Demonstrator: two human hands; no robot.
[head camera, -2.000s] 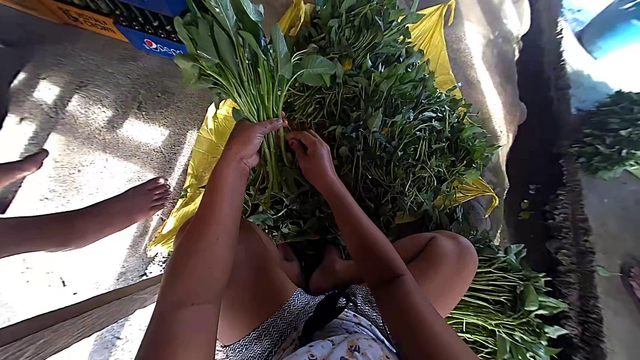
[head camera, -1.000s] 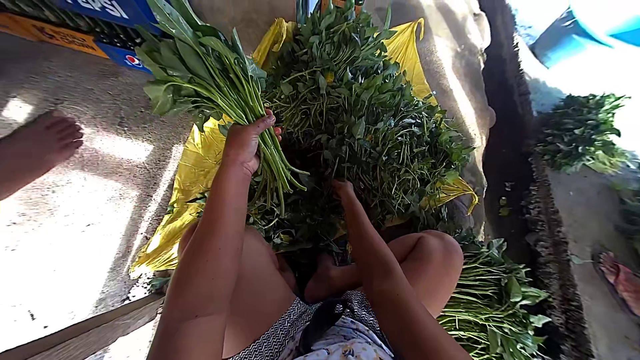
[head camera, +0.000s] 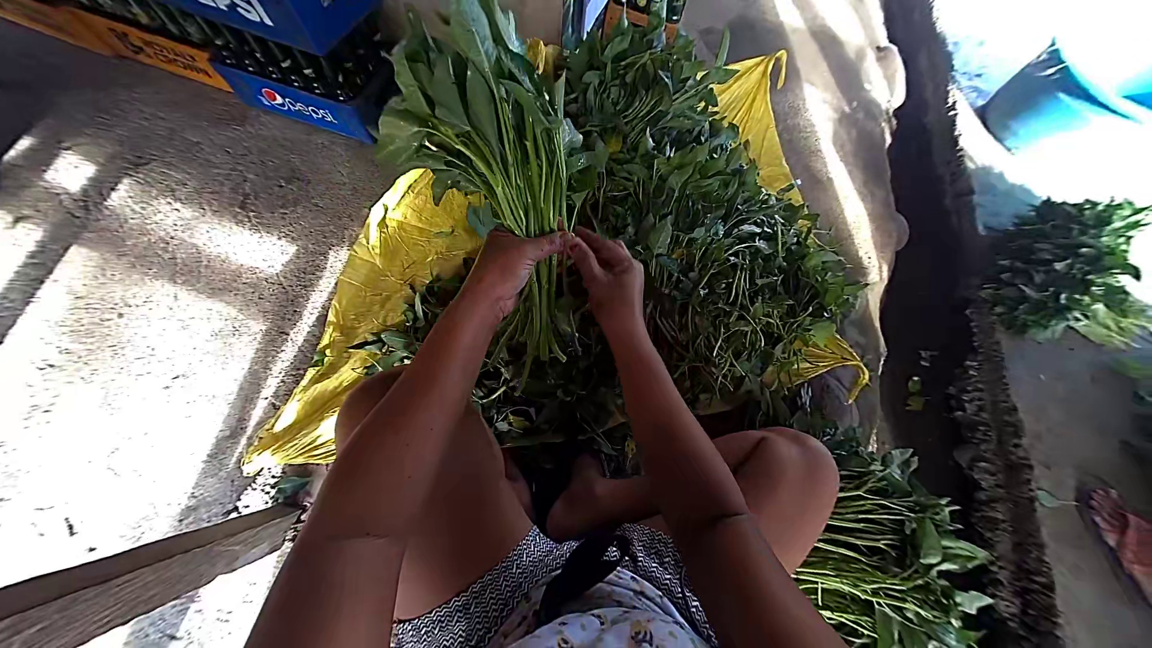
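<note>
My left hand (head camera: 515, 263) is closed around the stems of a bunch of leafy greens (head camera: 517, 153), leaves pointing up and away from me, cut ends hanging below the fist. Close against it, my right hand (head camera: 608, 274) pinches at the bunch's right edge with thumb and fingers; it seems to have a thin stem there. Under and beyond both hands spreads a large heap of loose leafy greens (head camera: 711, 243) on a yellow plastic sheet or sack (head camera: 396, 243). More greens with long stems (head camera: 886, 549) lie beside my bent right knee.
Stacked crates of bottles (head camera: 297, 106) stand at the upper left on the concrete floor (head camera: 171, 270). A wooden beam (head camera: 153, 571) crosses the lower left. To the right runs a dark channel (head camera: 931, 270), with another pile of greens (head camera: 1066, 270), a blue container (head camera: 1048, 94) and a person's foot (head camera: 1111, 517) past it.
My right hand has come up from the heap to the bunch beside my left hand. The bunch now stands more upright. The other person's foot at the left is out of view.
</note>
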